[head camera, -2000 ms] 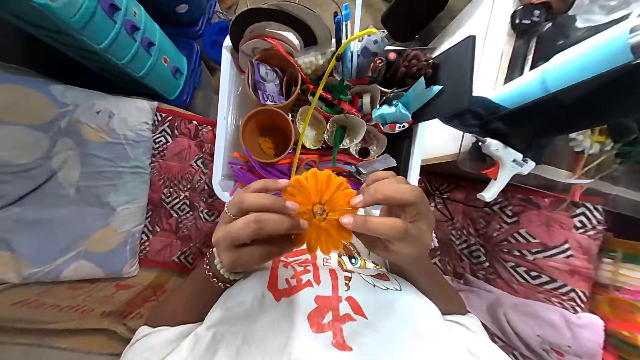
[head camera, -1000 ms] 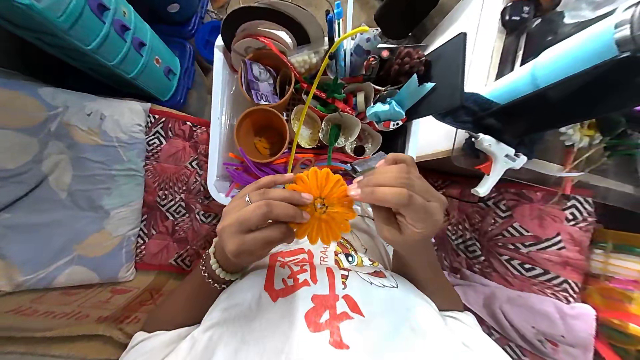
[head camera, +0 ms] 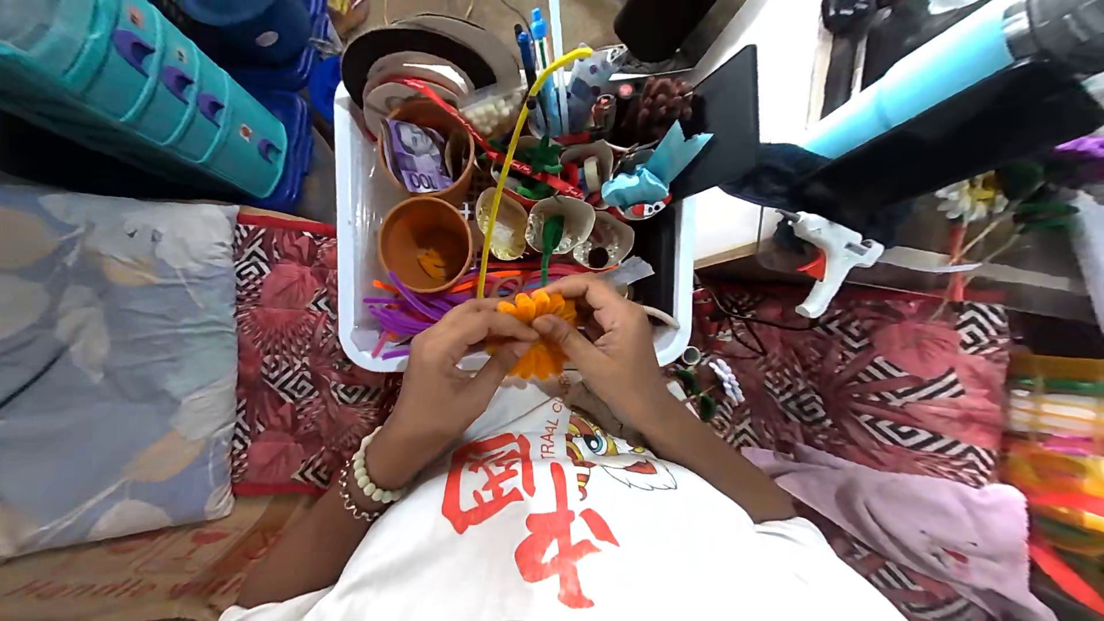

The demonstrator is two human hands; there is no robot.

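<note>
An orange flower of fuzzy pipe cleaner (head camera: pixel 536 360) is between my two hands, just over the near edge of the white plastic tray (head camera: pixel 347 285). My left hand (head camera: pixel 461 354) pinches the flower's left side with thumb and index finger. From the right, my right hand (head camera: pixel 604 341) grips it, thumb near its middle. Both hands cover parts of the petals. A yellow pipe cleaner (head camera: pixel 509 164) rises from beside my left fingers and curves over the tray. Purple pipe cleaners (head camera: pixel 423 306) lie in the tray by my left hand.
The tray holds terracotta pots (head camera: pixel 425 244), cardboard tubes (head camera: pixel 561 226), a light blue ribbon bow (head camera: pixel 642 183) and pens (head camera: pixel 541 69). A white hot glue gun (head camera: pixel 830 259) is to the right. Teal drawers (head camera: pixel 198 103) stand at upper left; a grey cushion (head camera: pixel 112 362) lies left.
My right hand has moved in from the flower's right edge toward its middle. The flower, facing up with round petals spread earlier, is now tilted and partly covered by my fingers.
</note>
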